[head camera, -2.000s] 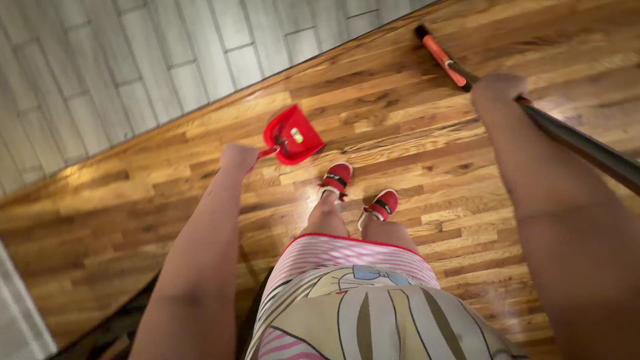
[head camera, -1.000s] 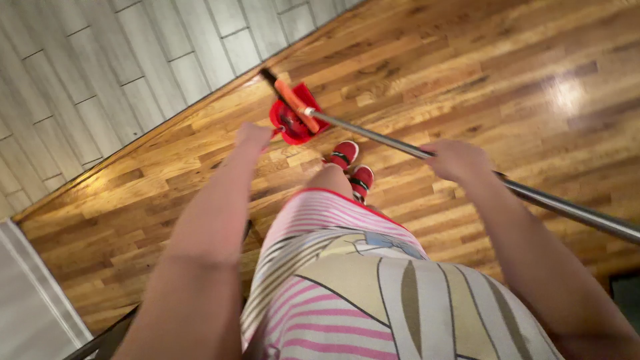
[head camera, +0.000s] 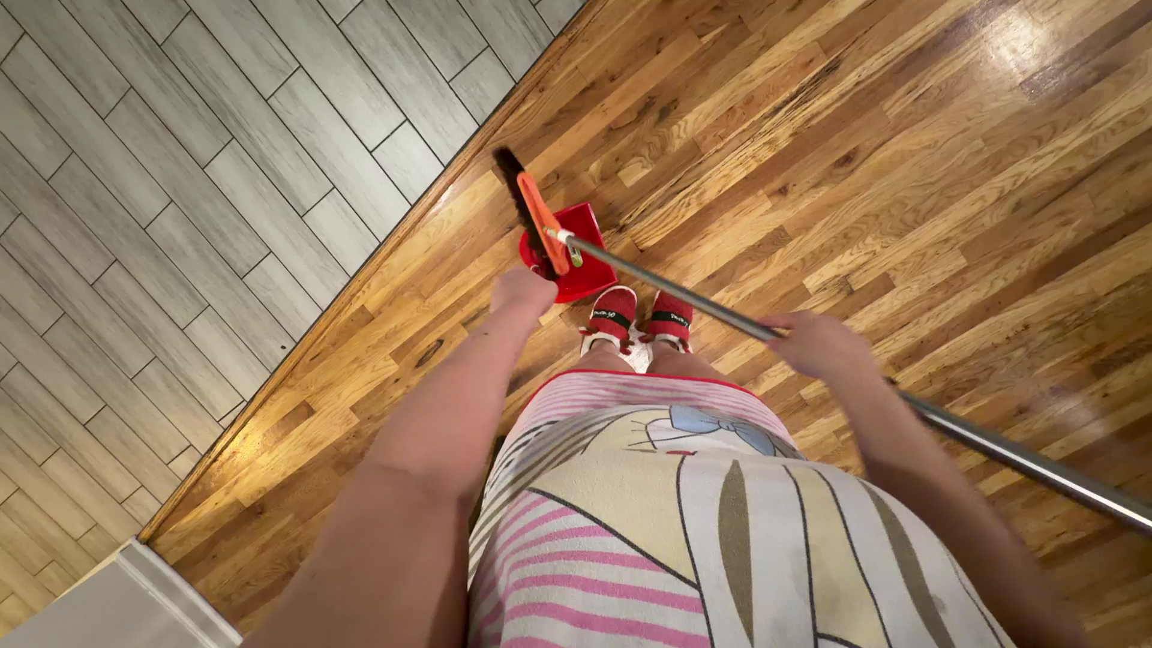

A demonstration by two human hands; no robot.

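My left hand (head camera: pixel 525 293) is closed at the near-left edge of a red plastic dustpan (head camera: pixel 589 270); the dustpan's handle is hidden under the fingers. A broom with an orange head (head camera: pixel 540 220) and dark bristles (head camera: pixel 511 175) lies across the dustpan's left part, its far end reaching past the pan. From the head a grey metal broom handle (head camera: pixel 675 290) slants down to the right. My right hand (head camera: pixel 817 344) grips this handle partway along, and the forearm covers a stretch of it. Some debris shows beside the bristles in the pan, too small to name.
My feet in red slippers (head camera: pixel 614 310) stand just below the dustpan on a wood plank floor (head camera: pixel 855 207). Grey tile flooring (head camera: pixel 225 162) meets the wood along a diagonal wooden strip at the left. A white baseboard (head camera: pixel 175 594) and wall section are at the lower left.
Two seconds ago the broom head was away to the right of the dustpan; one second ago it was over the pan, where it is now. Both hands keep their holds. The view has turned.
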